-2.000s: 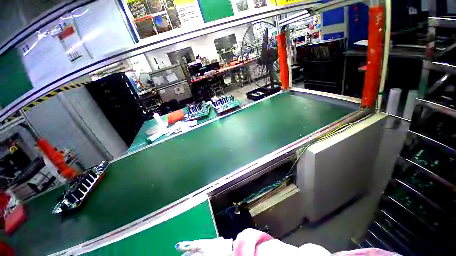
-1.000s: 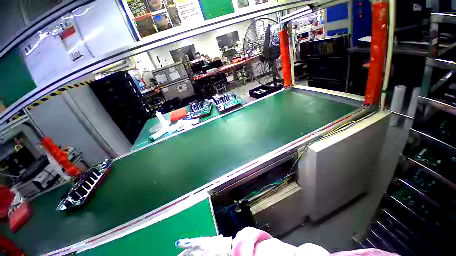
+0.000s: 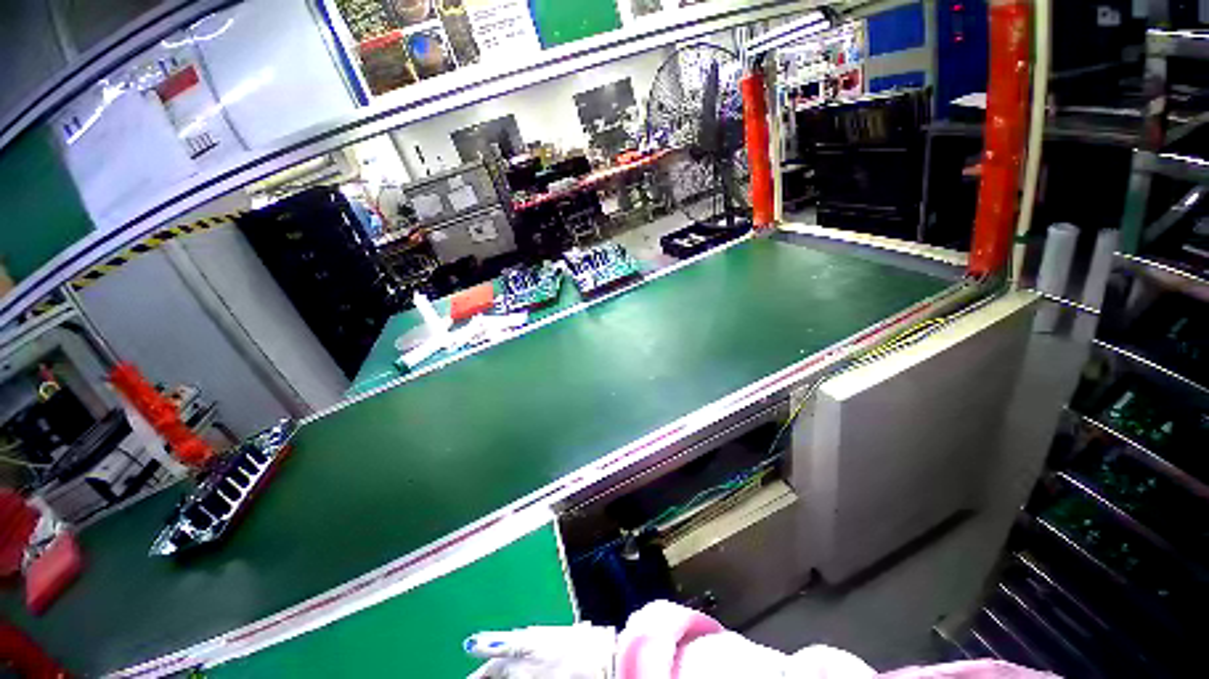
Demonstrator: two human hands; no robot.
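My right hand (image 3: 544, 653), in a white glove with a blue fingertip, lies at the bottom edge over the bright green mat (image 3: 451, 604). It is partly cut off, and I cannot tell whether it holds anything. A pink sleeve (image 3: 703, 647) runs from it to the right. My left hand is not in view. A power board (image 3: 223, 499) with a row of black cylinders lies on the left part of the dark green conveyor belt (image 3: 530, 398), away from my hand.
Two boards (image 3: 528, 287) (image 3: 601, 269), a white tube (image 3: 428, 316) and papers lie on a green bench beyond the belt. A grey box (image 3: 915, 438) stands under the belt's near edge. A board rack (image 3: 1127, 411) is at right. Orange-red posts (image 3: 1001, 146) rise by the belt.
The view has shifted slightly since the first frame. My right hand has stayed nearly in place, and the board shows no clear movement along the belt.
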